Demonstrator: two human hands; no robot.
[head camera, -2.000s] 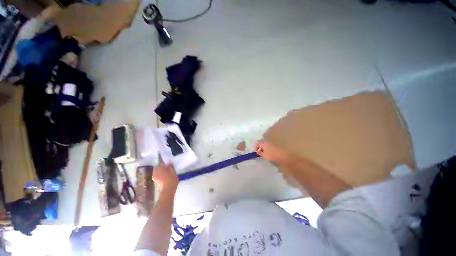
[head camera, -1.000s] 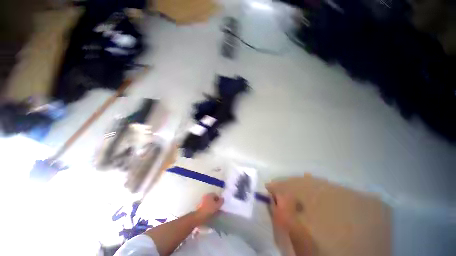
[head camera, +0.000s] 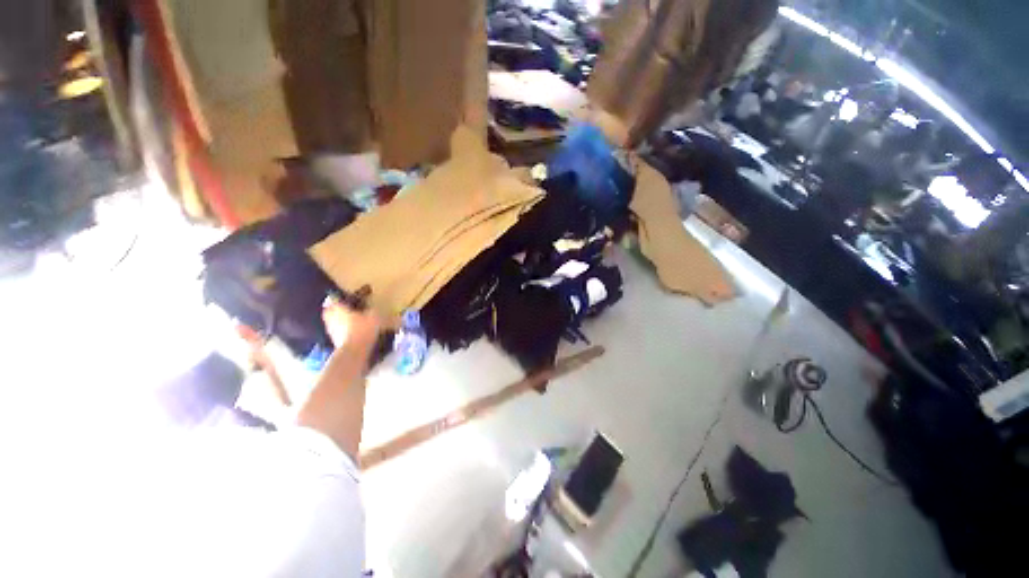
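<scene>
A stack of tan card patterns (head camera: 429, 231) lies tilted on loose dark cut pieces (head camera: 271, 265). My right hand (head camera: 348, 324) is at the near-left corner of the stack, by a small dark hook or tie (head camera: 357, 297). Its fingers are blurred, and I cannot tell whether they grip it. My left hand (head camera: 251, 339) is lower left, at the near edge of the dark pieces, small and partly lost in glare. I cannot tell whether it holds anything.
A water bottle (head camera: 411, 343) stands right of my right hand. A long wooden stick (head camera: 485, 406), a smartphone (head camera: 592, 474), a dark cloth bundle (head camera: 745, 508) and a corded tool (head camera: 799, 378) lie on the table (head camera: 666, 384). Card patterns hang behind (head camera: 423, 85).
The view has swung left to the pattern stack and cloth heap. Both hands have left the navy strip and style sheet, which are out of view with the large pattern.
</scene>
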